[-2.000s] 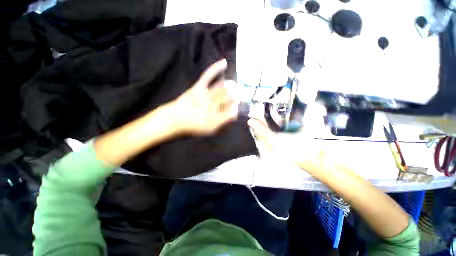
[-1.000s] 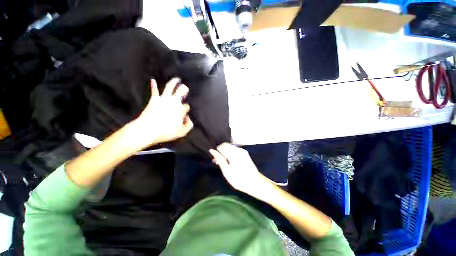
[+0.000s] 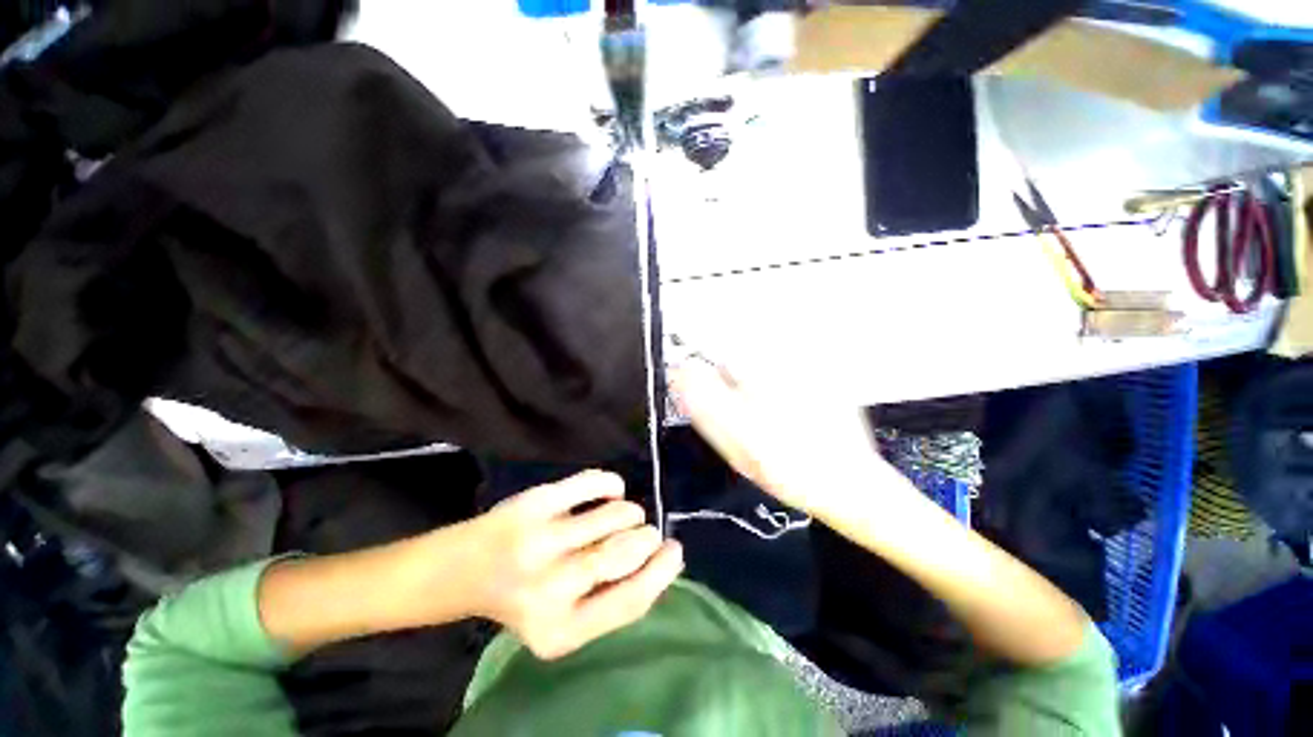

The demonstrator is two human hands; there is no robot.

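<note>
A large dark garment piece (image 3: 389,274) spreads over the left of the white table and reaches its front edge. A narrow white cord (image 3: 647,331) runs straight from the presser foot area (image 3: 641,144) down along the cloth's right edge. My left hand (image 3: 583,562) is over the lap, its fingers closed on the cord's lower part. Another stretch of cord curls to the right of it. My right hand (image 3: 742,418) lies at the table's front edge beside the cloth edge, partly blurred; whether it grips anything is unclear.
A black smartphone (image 3: 919,154) lies right of the needle area. Snips (image 3: 1058,245), a small tan block (image 3: 1130,314) and dark red-handled scissors (image 3: 1228,248) lie farther right. A blue basket (image 3: 1152,533) with dark cloth stands below the table. Brown and black strips (image 3: 994,36) cross the top.
My left hand has left the cloth on the table and moved down to the lap, onto the cord. My right hand has moved up and right. The cord now runs straight.
</note>
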